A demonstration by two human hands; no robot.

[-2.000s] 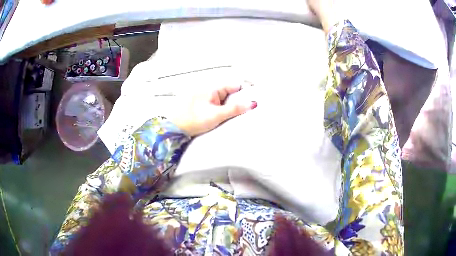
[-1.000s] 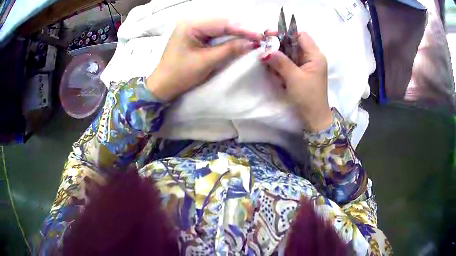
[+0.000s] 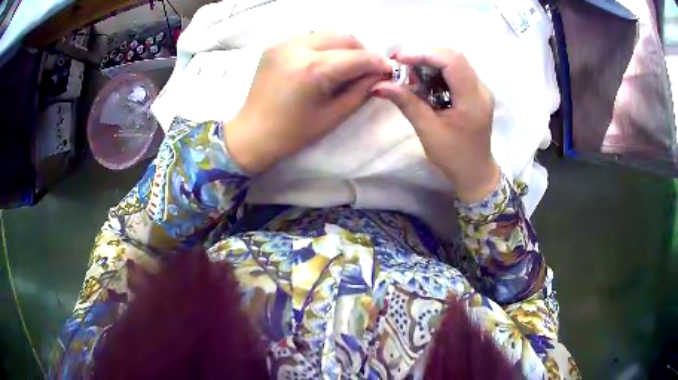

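Observation:
A large white garment (image 3: 334,167) lies over my lap. My left hand (image 3: 316,85) and my right hand (image 3: 450,104) meet above it. Their fingertips pinch a tiny shiny pale piece (image 3: 399,72), possibly a button or fastener, between them. My right hand also holds dark metal thread snips (image 3: 435,87) in its palm, partly hidden by the fingers; the blade points are not clearly visible. No needle or thread can be made out.
A pink translucent tub (image 3: 123,122) stands at left, with a tray of thread spools (image 3: 134,50) above it. Dark-edged boxes (image 3: 56,126) are at far left. A lined bin (image 3: 602,82) is at right. A label (image 3: 517,18) lies on the garment at upper right.
Both hands have come together from apart. The garment was drawn nearer my lap. The snips, absent at first, then pointed up in my right hand; now they are turned down into the palm.

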